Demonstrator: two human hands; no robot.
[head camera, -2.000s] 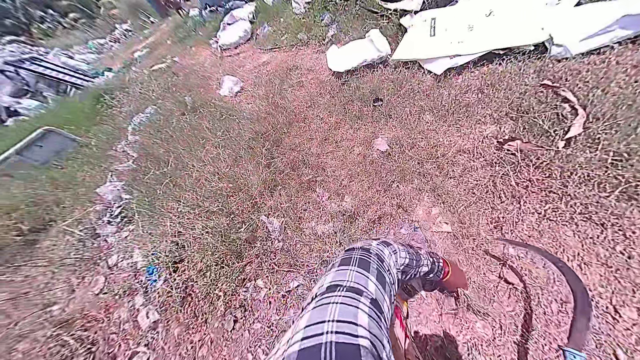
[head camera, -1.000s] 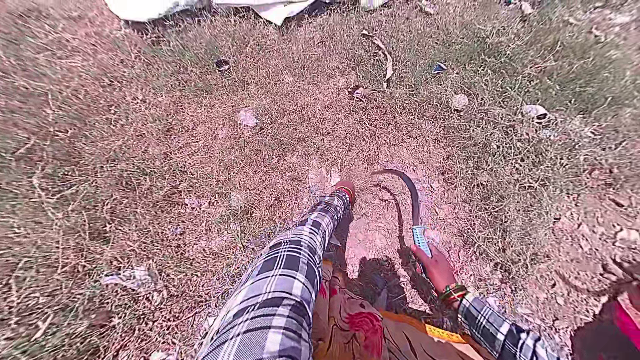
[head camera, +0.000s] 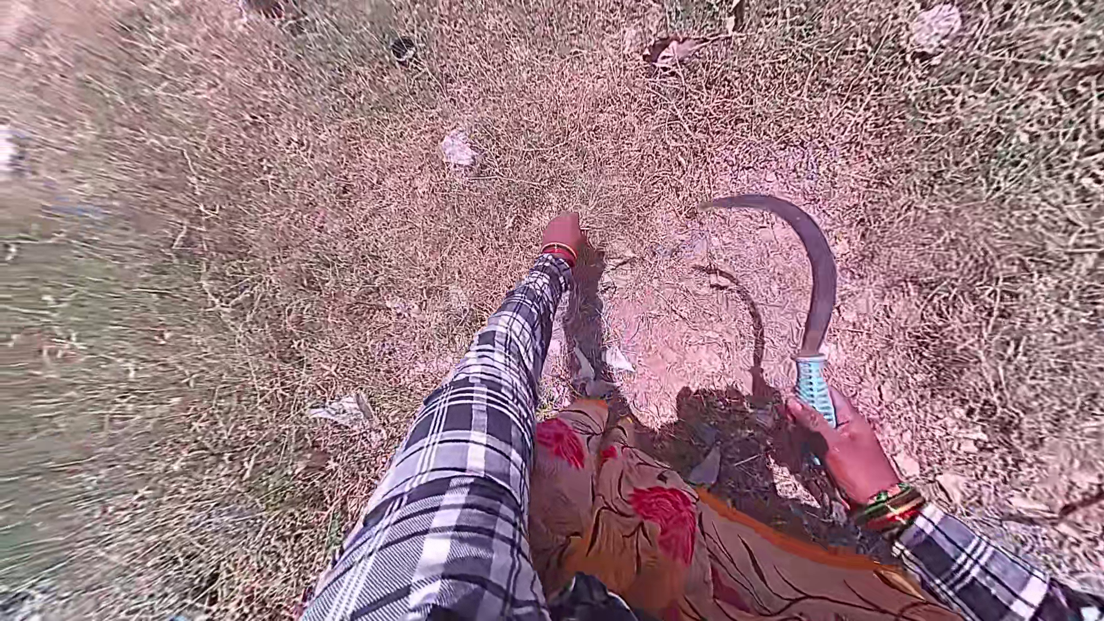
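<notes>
A sickle (head camera: 819, 276) with a dark curved blade and a light blue handle is in my right hand (head camera: 849, 448), at the right of the view. The blade points up and curves to the left above bare soil, its shadow beside it. My left hand (head camera: 564, 236) reaches out at the centre, at the edge of the dry grass (head camera: 483, 207). Its fingers are hidden behind the back of the hand, so I cannot tell what it holds. Both arms wear checked sleeves and bangles.
Patterned orange cloth (head camera: 638, 517) covers my lap below. A crumpled pale scrap (head camera: 459, 148) lies in the grass ahead, a dry leaf (head camera: 673, 52) farther off and a pale stone-like lump (head camera: 936, 28) at the upper right. Another pale scrap (head camera: 345, 410) lies left of my sleeve.
The view has shifted since two seconds ago. My right hand, out of view then, now shows with the sickle. Since one second ago, my left hand has moved away from the sickle's tip.
</notes>
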